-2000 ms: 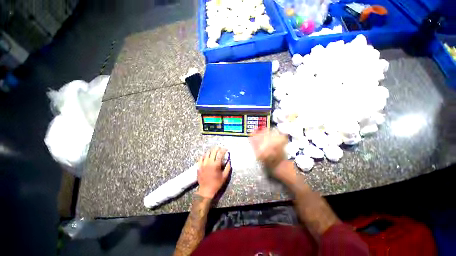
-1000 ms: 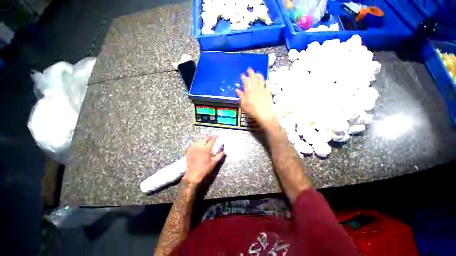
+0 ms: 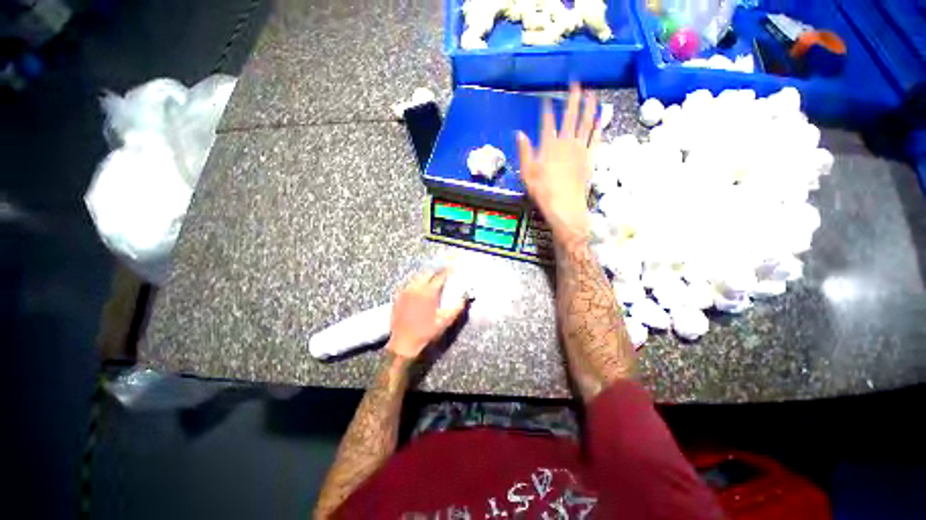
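Note:
A white clay piece [image 3: 486, 161] lies on the blue plate of the digital scale [image 3: 477, 115], whose front displays are lit green and red. My right hand [image 3: 558, 157] is over the right side of the plate, just right of the piece, fingers spread and empty. My left hand [image 3: 418, 313] is closed around the right end of the white clay log [image 3: 350, 333], which lies on the speckled tabletop in front of the scale. A short end of the log shows between thumb and fingers.
A large portion pile [image 3: 706, 193] lies right of the scale. A smartphone [image 3: 422, 132] is at its left side. Behind are a blue tray of cream pieces [image 3: 548, 68] and a second blue bin [image 3: 711, 83]. Large clear bags [image 3: 142, 203] are beyond the left table edge.
A clay piece now lies on the scale plate, which was bare before. My right hand has moved from in front of the scale to over the plate and opened. My left hand stays on the log.

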